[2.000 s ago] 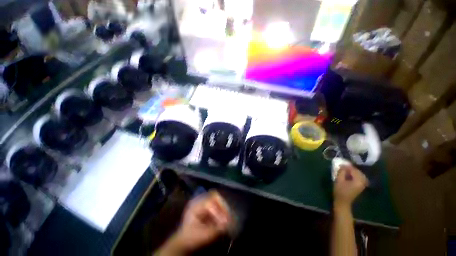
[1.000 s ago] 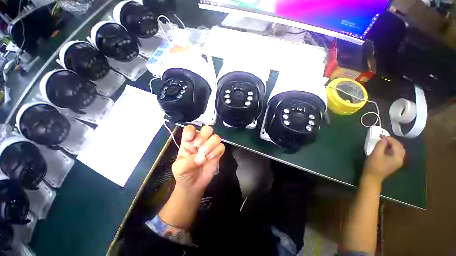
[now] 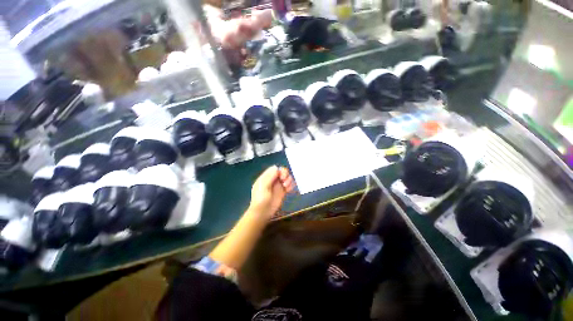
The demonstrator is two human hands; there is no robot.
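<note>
My left hand point(image 3: 271, 190) is over the green bench just left of a white sheet point(image 3: 333, 159), fingers curled, with nothing visible in them. My right hand is out of the picture. Dome cameras with white housings and black balls stand in a row behind the sheet, one of them a black-fronted dome camera point(image 3: 293, 113). Right of the sheet, three larger-looking dome cameras stand near the bench edge, the nearest-left one point(image 3: 433, 168) beside a yellow-tipped lead point(image 3: 394, 151).
More dome cameras point(image 3: 149, 204) stand grouped at the left on the green bench point(image 3: 242, 178). A clear bag or tray with blue and orange bits point(image 3: 427, 125) and a white keyboard point(image 3: 515, 157) are at the right. The monitor point(image 3: 540, 69) is at the upper right. The background is blurred.
The view has swung left, bringing in the long camera row. My left hand has moved beside the white sheet, its fingers more closed. My right hand, the mouse and the yellow tape have left view.
</note>
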